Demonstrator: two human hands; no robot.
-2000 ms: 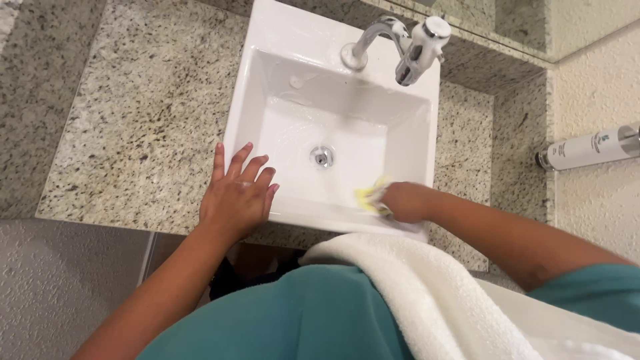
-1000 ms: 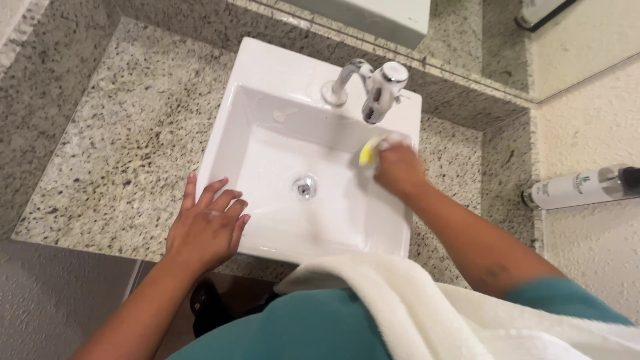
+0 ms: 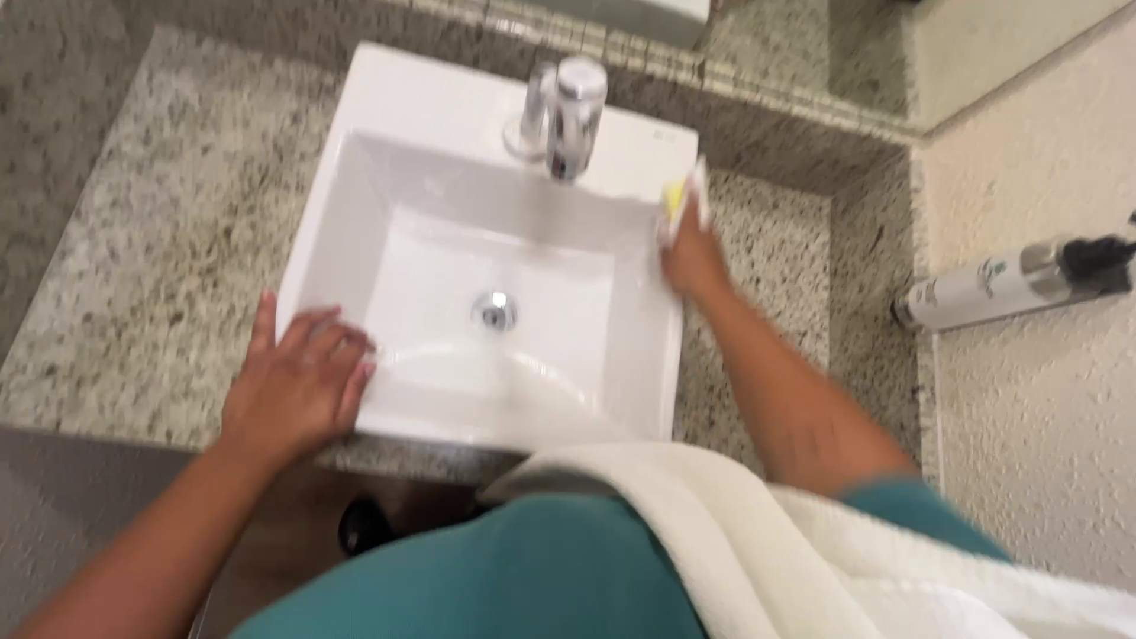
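My right hand (image 3: 697, 257) grips a yellow and white sponge or cloth (image 3: 676, 202), slightly blurred, at the right rim of the white ceramic sink (image 3: 444, 111), near its back corner. The left hand (image 3: 297, 386) rests with spread fingers over the sink's front left rim and holds nothing. Between the hands lies the basin with a round metal drain (image 3: 494, 311). A chrome faucet (image 3: 572, 120) rises from the back ledge of the sink.
Speckled granite countertop (image 3: 169, 240) surrounds the sink, with a granite backsplash (image 3: 763, 133) behind. A white dispenser bottle (image 3: 1003, 284) is at the right wall. A white towel (image 3: 710, 515) hangs over the front of my body, close to the sink's front edge.
My right hand has moved with the sponge or cloth from the basin's front right, up along the right side, to the rim near the back corner. The left hand stays at the left rim.
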